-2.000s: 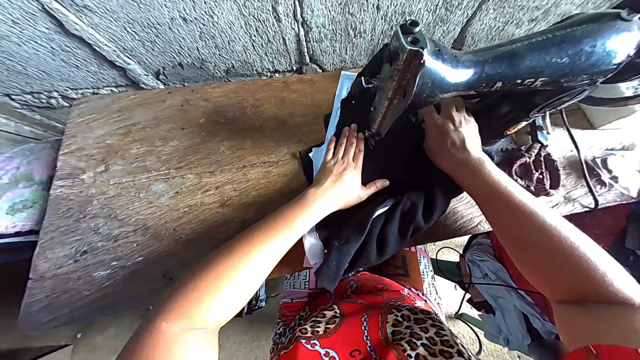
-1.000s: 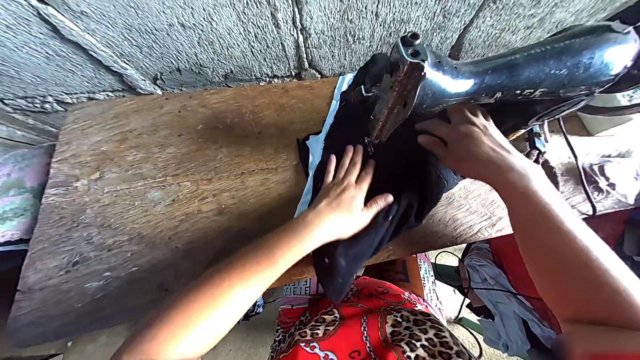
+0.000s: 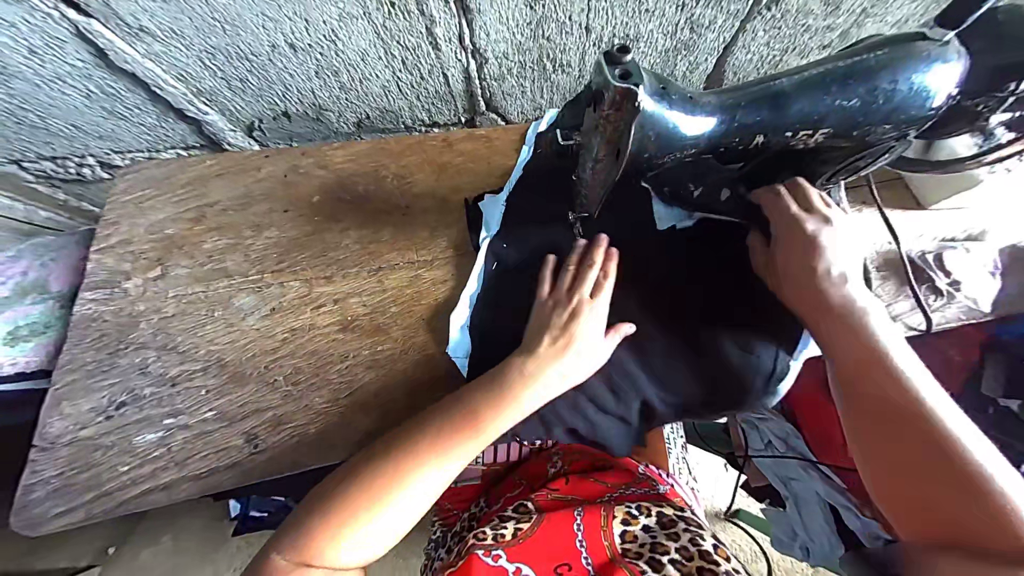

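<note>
Black fabric (image 3: 680, 288) with white strips along its edges lies over the bed of a black sewing machine (image 3: 792, 104) and hangs past the table's front edge. My left hand (image 3: 572, 320) rests flat on the cloth, fingers spread, just in front of the needle area (image 3: 576, 224). Under the machine's arm, my right hand (image 3: 804, 240) touches the fabric's right part with bent fingers; its fingertips are partly hidden, so a grip on the cloth cannot be made out.
A worn wooden table (image 3: 264, 320) extends to the left, against a concrete block wall (image 3: 344, 72). A dark cord (image 3: 900, 248) hangs at the right. Grey cloth (image 3: 808, 488) and cables lie below on the right, and floral fabric (image 3: 40, 304) is at the far left.
The black fabric is spread wider to the right, and a white piece now shows under the machine's arm. My right hand has shifted right and toward me.
</note>
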